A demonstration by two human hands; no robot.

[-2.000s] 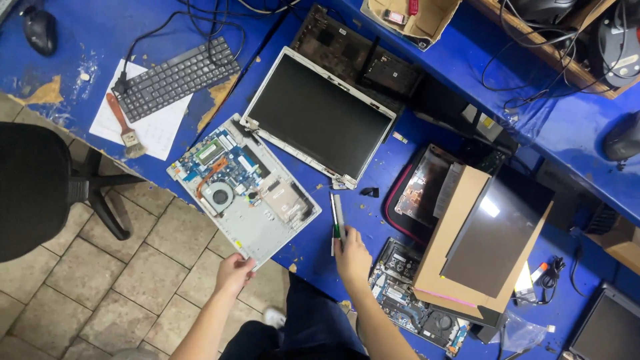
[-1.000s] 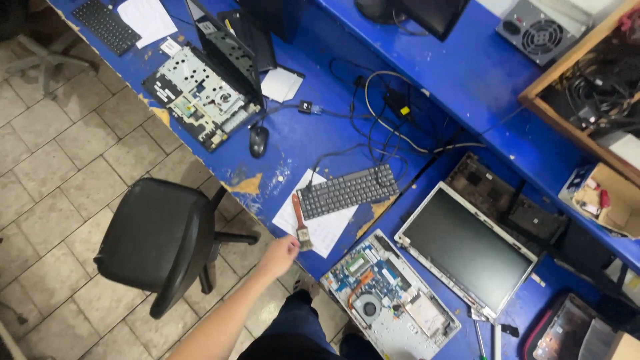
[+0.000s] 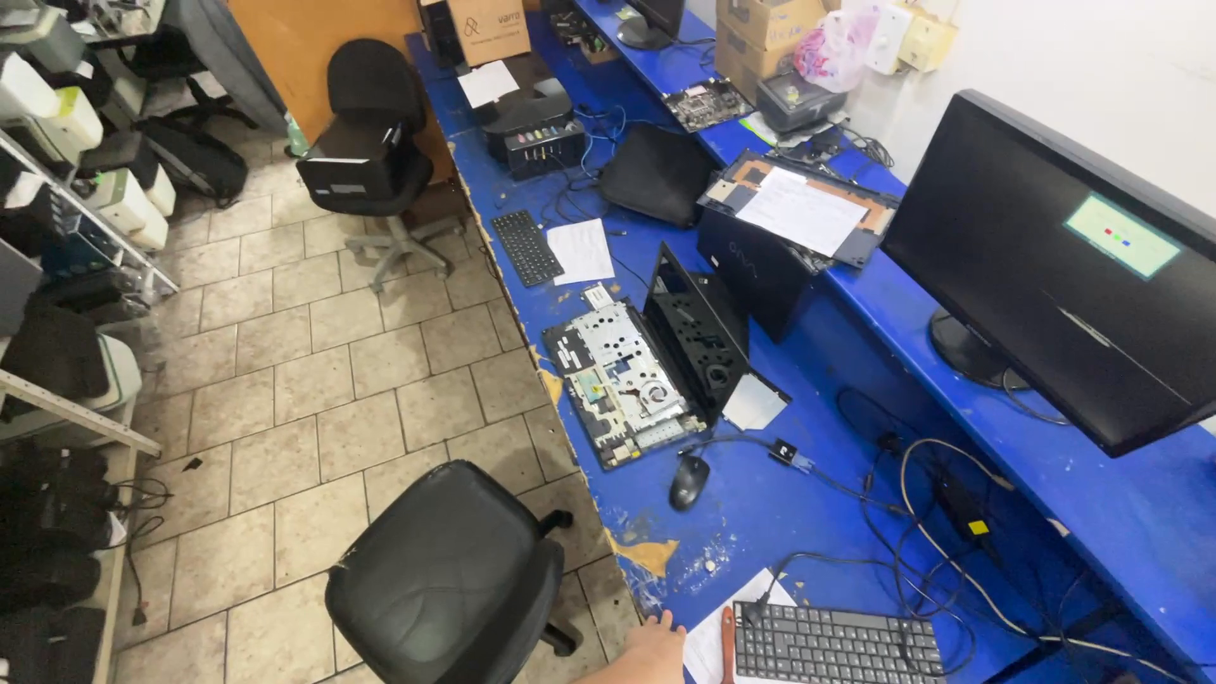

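Note:
At the bottom of the head view, my left hand (image 3: 655, 650) rests at the worn desk edge with its fingers a little apart, holding nothing visible. Just right of it, the reddish handle of a paintbrush (image 3: 729, 646) lies on white paper (image 3: 701, 638), beside a black keyboard (image 3: 836, 641). The brush's bristles are out of the frame. Farther up the blue desk are a black computer mouse (image 3: 689, 483) and an opened laptop with its internal metal plate exposed (image 3: 622, 380). My right hand is out of view.
A black office chair (image 3: 446, 575) stands close to the left of the desk, with another chair (image 3: 375, 142) farther off. Loose cables (image 3: 917, 532) cross the desk at right. A large monitor (image 3: 1054, 266) stands on the raised shelf. Equipment racks (image 3: 76, 418) line the far left.
The view has swung far left and up along the desk. My left hand has left the laptop base it touched earlier. My right hand, seen earlier with a slim tool, has gone out of view.

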